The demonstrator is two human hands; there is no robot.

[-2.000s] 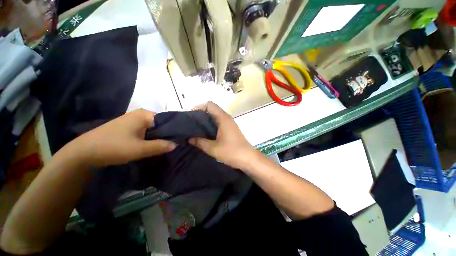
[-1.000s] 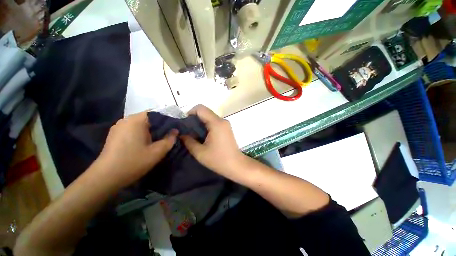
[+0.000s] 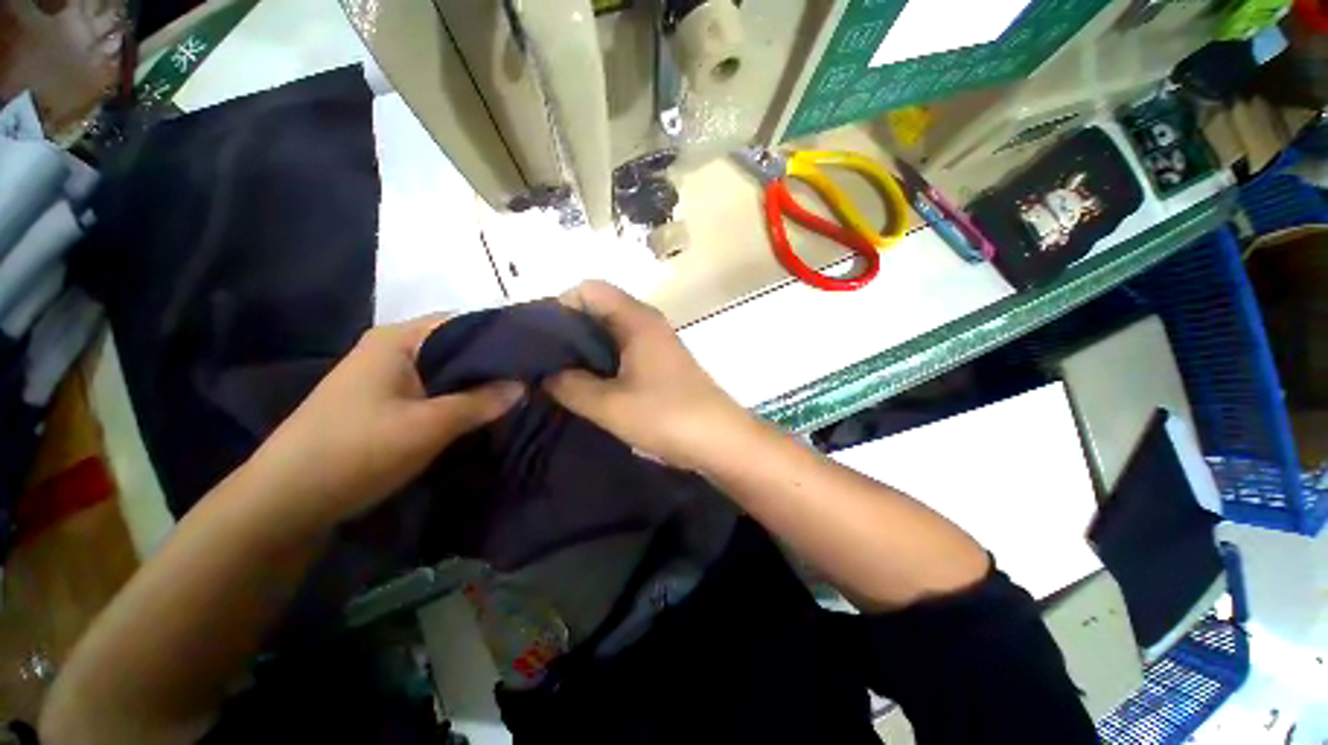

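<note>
A dark garment panel (image 3: 248, 262) lies over the left of the table and drapes over the front edge towards the lap. My left hand (image 3: 393, 415) and my right hand (image 3: 641, 371) pinch a folded, curved part of the dark cloth between thumbs and fingers, in front of the sewing machine (image 3: 561, 117). The thumbs nearly meet under the fold. The fingers behind the fold are hidden. The presser foot area is glared and partly hidden; the held cloth is nearer to me than it.
Red and yellow scissors (image 3: 838, 218) lie on the machine bed. Beside them are slim snips (image 3: 950, 218) and a black case (image 3: 1056, 207). The control panel (image 3: 932, 66) is behind. Grey cut pieces (image 3: 37, 233) are at the left, a blue crate (image 3: 1245, 393) at the right.
The held cloth went from a flatter fold to a bunched one with a pale piece showing behind, and is now a smooth curve with no pale piece seen. The view has shifted slightly.
</note>
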